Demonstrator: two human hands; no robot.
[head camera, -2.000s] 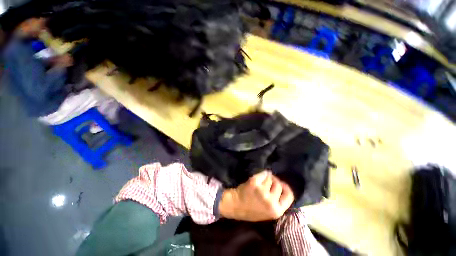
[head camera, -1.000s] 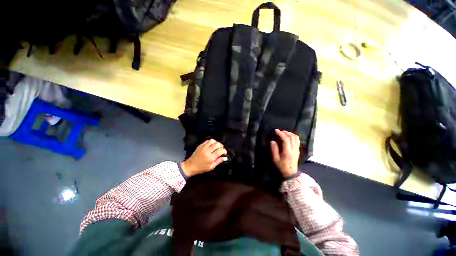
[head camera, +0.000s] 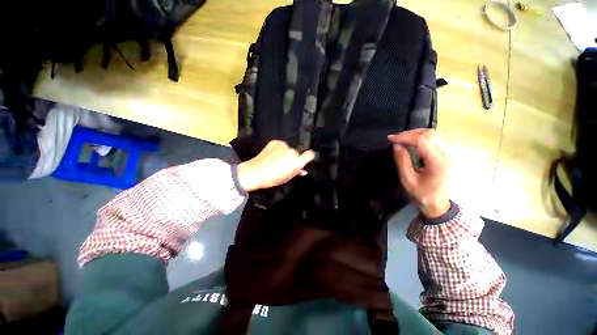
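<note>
A camouflage backpack (head camera: 386, 78) lies on the table in front of me, its black mesh back up and its lower end at the table's front edge against my apron. Two camouflage shoulder straps (head camera: 306, 59) run down its middle. My left hand (head camera: 275, 167) is on the lower part of the straps, thumb and forefinger pinched near the strap's lower end; what it pinches is small and dark. My right hand (head camera: 422, 167) is raised over the bag's lower right side, fingers curled with a gap to the thumb, and no held thing shows.
A dark heap of backpacks (head camera: 85, 33) is at the upper left. Thread snips (head camera: 484, 86), a pale tape roll (head camera: 501, 14) and a white paper (head camera: 579, 25) lie on the table (head camera: 216, 85). Another black bag (head camera: 586, 131) is at the right edge. A blue stool (head camera: 108, 157) stands at left.
The bag was turned from a bunched shape to lying flat, mesh side up. Since then, my left hand has moved onto the straps, and my right hand has moved right and lifted.
</note>
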